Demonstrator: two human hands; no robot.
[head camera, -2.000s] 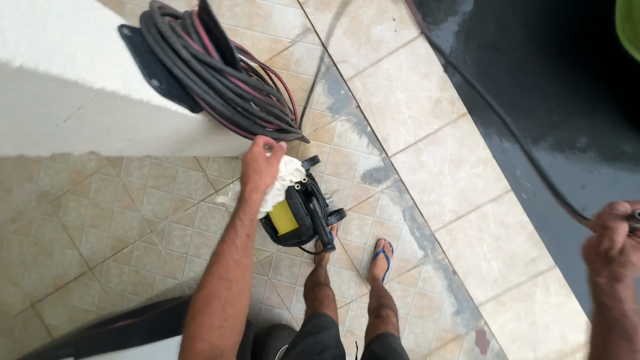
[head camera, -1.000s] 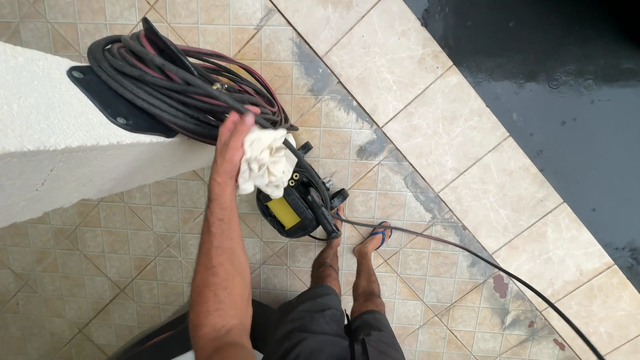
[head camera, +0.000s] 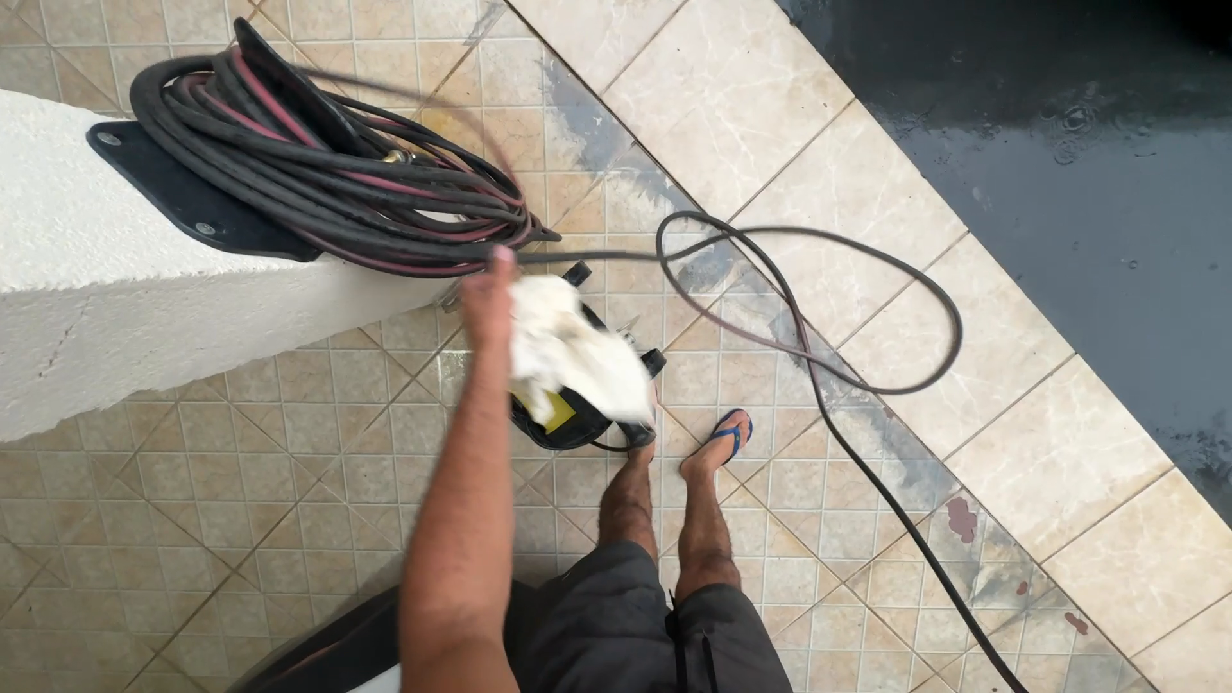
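Note:
My left hand, somewhat blurred, holds a crumpled white cloth just below a coil of black and reddish hose. The coil hangs on a black wall bracket with a brass-coloured fitting visible among its turns. From the coil's lower end a loose length of hose runs right, makes loops over the tiles and leaves at the bottom edge. Beneath the cloth stands a black and yellow machine, partly covered. My right hand is out of view.
A rough white wall carries the bracket at the left. My feet in blue flip-flops stand on small beige tiles. A border of larger tiles edges a dark wet surface. A dark object lies at the bottom left.
The right hand, seen two seconds ago gripping the hose at the right, is out of view. The loose hose now lies in loops across the tiles. The cloth hangs spread farther over the machine.

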